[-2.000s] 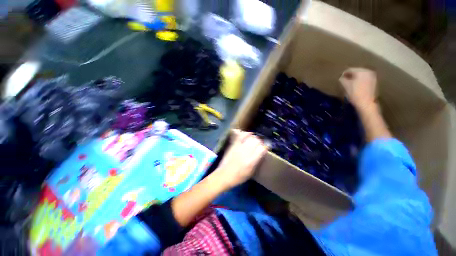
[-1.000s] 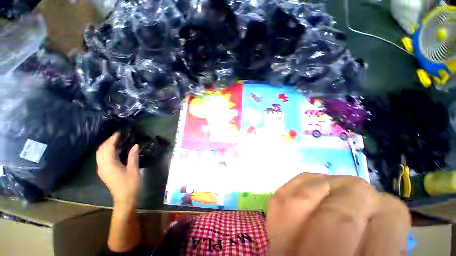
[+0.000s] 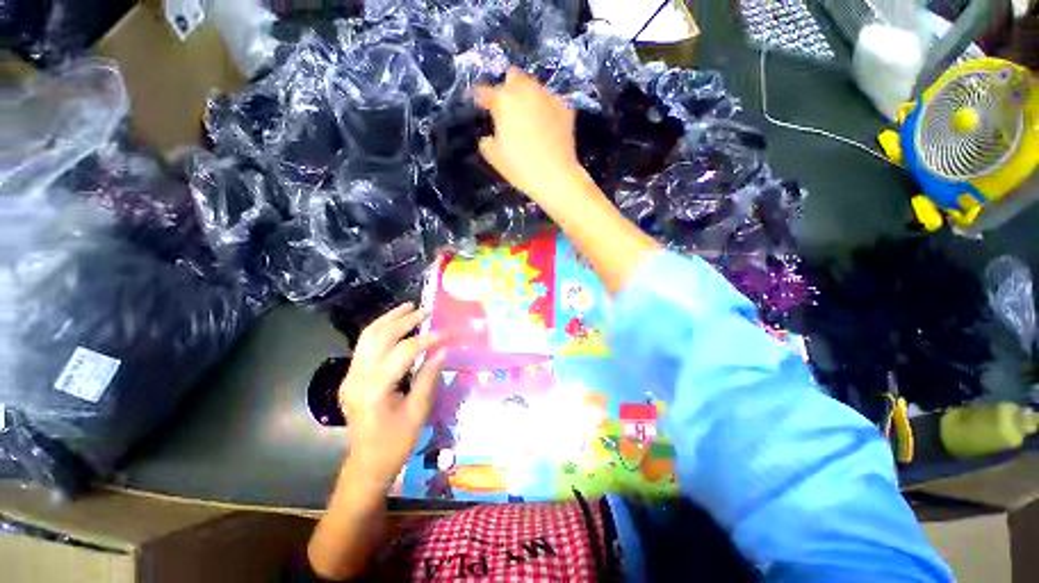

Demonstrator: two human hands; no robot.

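Observation:
My right hand (image 3: 530, 131) is over the heap of black housings in clear bags (image 3: 370, 125). Its fingers are curled at the heap, and I cannot tell whether they hold a piece. My left hand (image 3: 387, 393) is at the left edge of the cartoon-printed mat (image 3: 501, 393), fingers apart, with nothing seen in it. A round black housing (image 3: 328, 391) lies on the bench just left of it, partly beside the fingers.
A large bag of black parts (image 3: 114, 308) lies at the left. Purple parts (image 3: 775, 285), a black heap (image 3: 900, 313), yellow-handled pliers (image 3: 900, 427) and a squeeze bottle (image 3: 986, 429) are at the right. A desk fan (image 3: 968, 131) stands at upper right. Cartons line the front edge.
My right hand has moved from low in front of the mat up to the bagged heap. My left hand has moved right, onto the mat's left edge.

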